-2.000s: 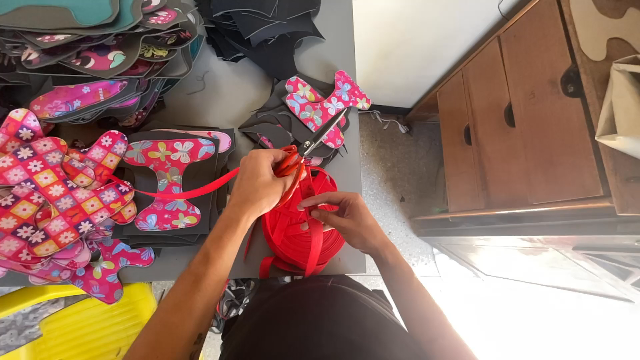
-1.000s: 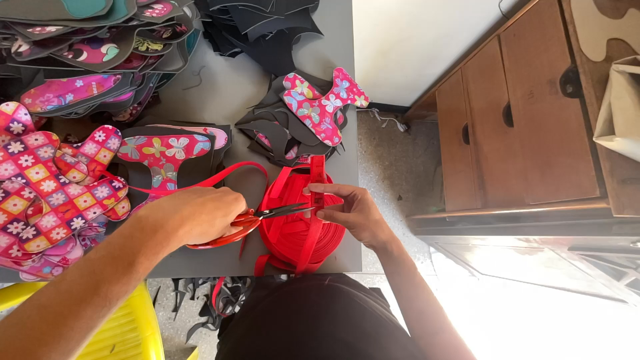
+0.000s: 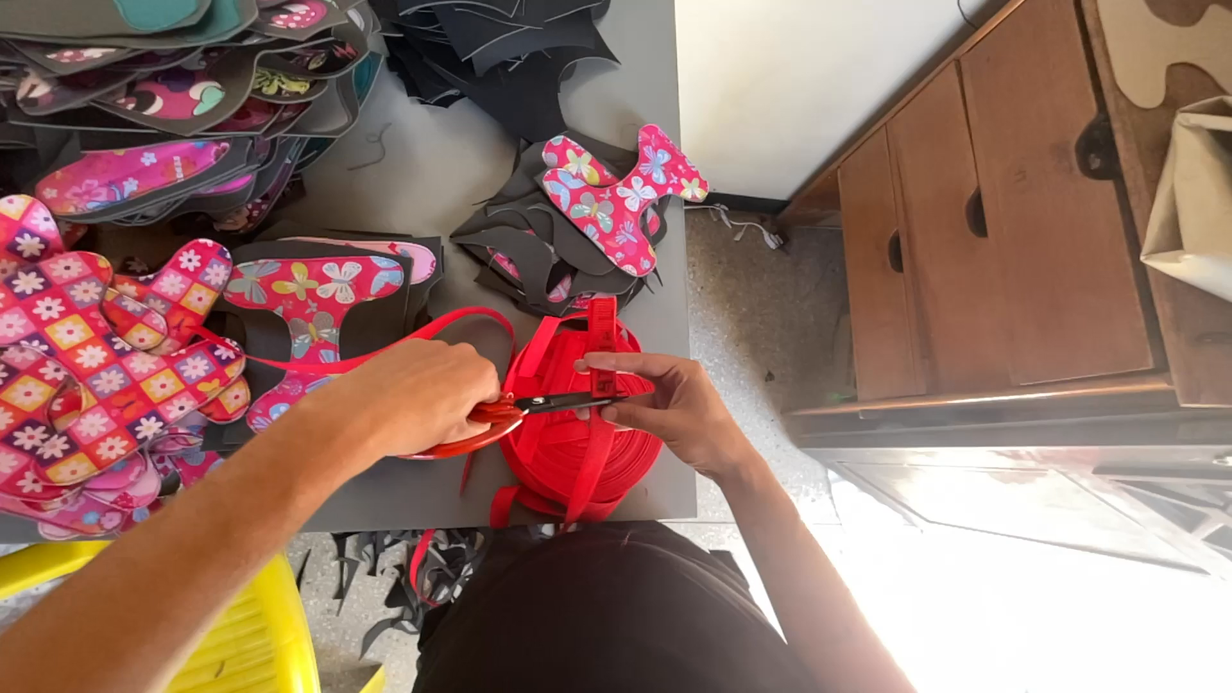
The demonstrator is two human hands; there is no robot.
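My left hand (image 3: 433, 395) grips the red handles of a pair of scissors (image 3: 500, 416), whose dark blades point right and lie across a red strap. My right hand (image 3: 669, 399) pinches the strap beside a short red piece with dark markings (image 3: 602, 332), perhaps a measuring tape, standing upright between thumb and fingers. Beneath both lies a large coil of red webbing (image 3: 539, 462) at the table's front corner. One loose red strand runs left from the coil behind my left hand, over the butterfly-print cut pieces (image 3: 313, 298).
Stacks of printed cutouts (image 3: 173, 96) and checkered flower pieces (image 3: 87, 356) cover the left of the grey table (image 3: 433, 164). Black scraps (image 3: 510, 48) lie at the back, another butterfly piece (image 3: 626, 197) near the right edge. A yellow chair (image 3: 241, 626) is front left, a wooden drawer cabinet (image 3: 1039, 212) right.
Two seconds ago the scissors pointed up and right above the coil; my left hand has since moved down and left, and the blades now lie level at the strap by my right hand.
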